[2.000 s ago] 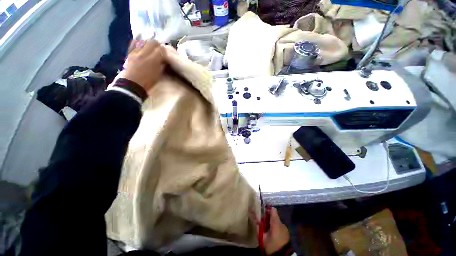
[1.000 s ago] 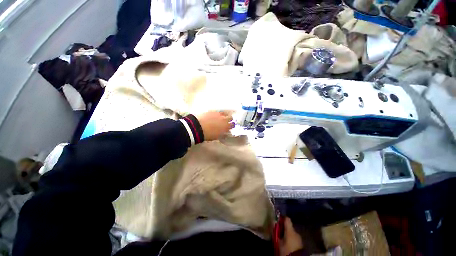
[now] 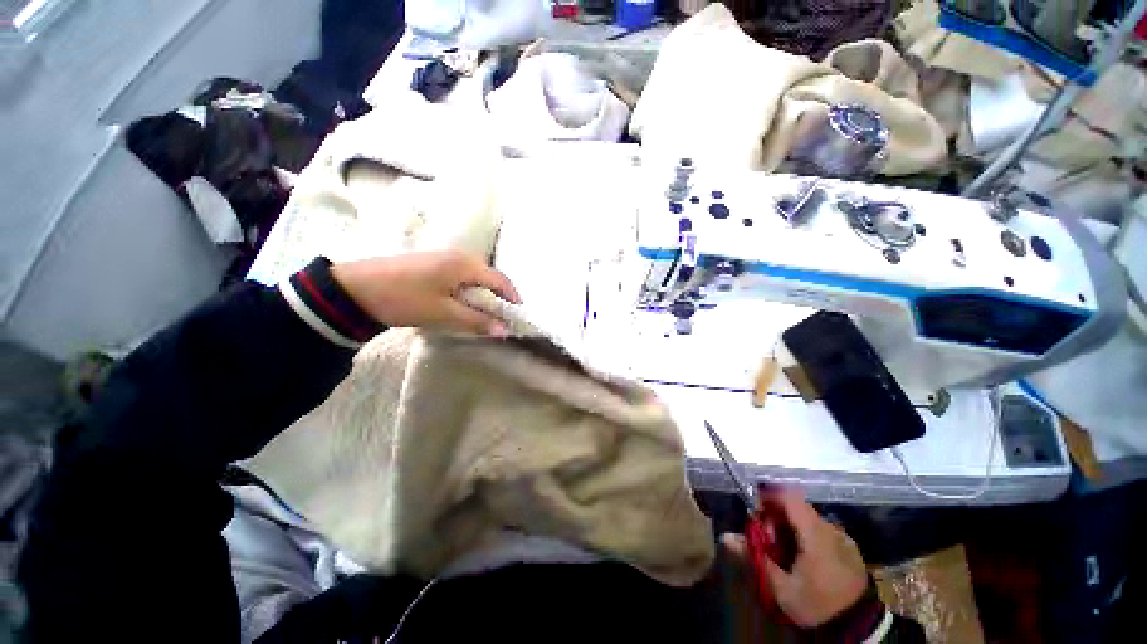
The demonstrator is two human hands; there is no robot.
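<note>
A bulky beige fleece garment piece [image 3: 541, 466] hangs over the table's front edge and my lap, its upper edge folded. My left hand [image 3: 447, 292] grips that edge left of the needle area. My right hand [image 3: 811, 560] holds scissors with red handles [image 3: 762, 535] at the table's front edge. Their blades point up and left and look nearly closed, apart from the fleece. The white sewing machine [image 3: 805, 271] stands right of the fleece, with no cloth visible under its needle area.
A black phone [image 3: 855, 381] with a white cable and a small tan strip [image 3: 764, 381] lie right of the needle. More beige fleece [image 3: 717, 94] is heaped behind the machine. A taped cardboard box [image 3: 937, 598] is below right.
My left hand has moved left from the needle area and now grips the fleece edge, drawn away from the machine. My right hand has risen with the scissors into clearer view.
</note>
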